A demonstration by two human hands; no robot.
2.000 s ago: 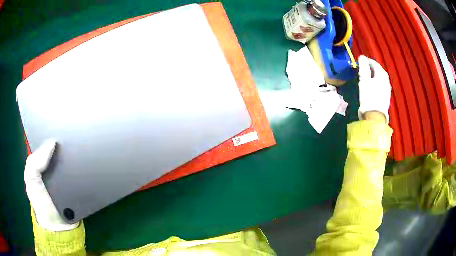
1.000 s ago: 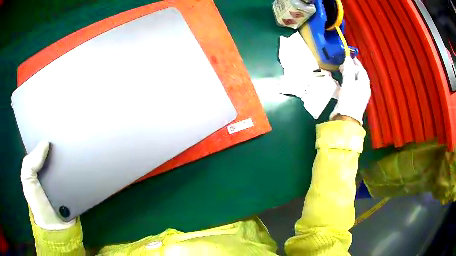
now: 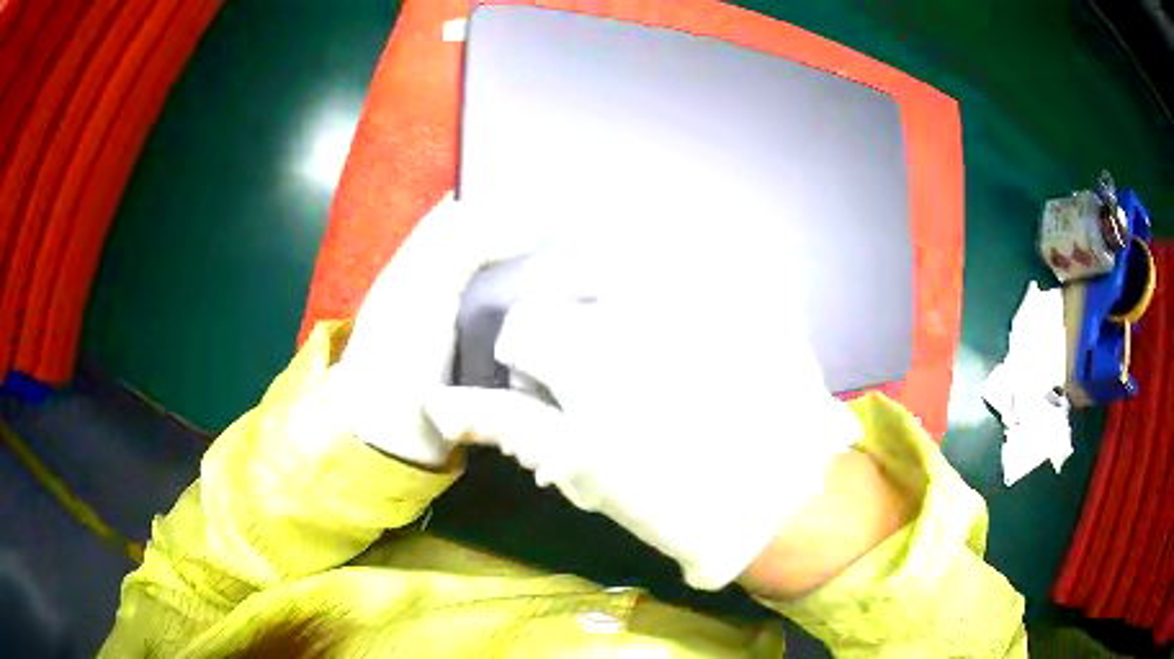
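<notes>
A grey tablet (image 3: 824,142) lies back side up on an orange-red foam tray (image 3: 937,258), its near left corner between my hands. My left hand (image 3: 419,322), in a white glove, is at that corner and grips the tablet's edge. My right hand (image 3: 682,412), also gloved and washed out by glare, is over the tablet's near edge, its fingertips close to the left hand. The glare hides whether it holds anything. The round camera is not visible.
Stacks of orange-red foam trays stand at left (image 3: 90,155) and right (image 3: 1133,502). A blue tape dispenser (image 3: 1105,341), a whitish container (image 3: 1075,236) and crumpled white paper (image 3: 1030,386) lie at right on the green worktop (image 3: 206,245).
The view has turned, so the dispenser sits farther right and the left tray stack shows. My right hand has left the dispenser and come to the tablet corner beside my left hand.
</notes>
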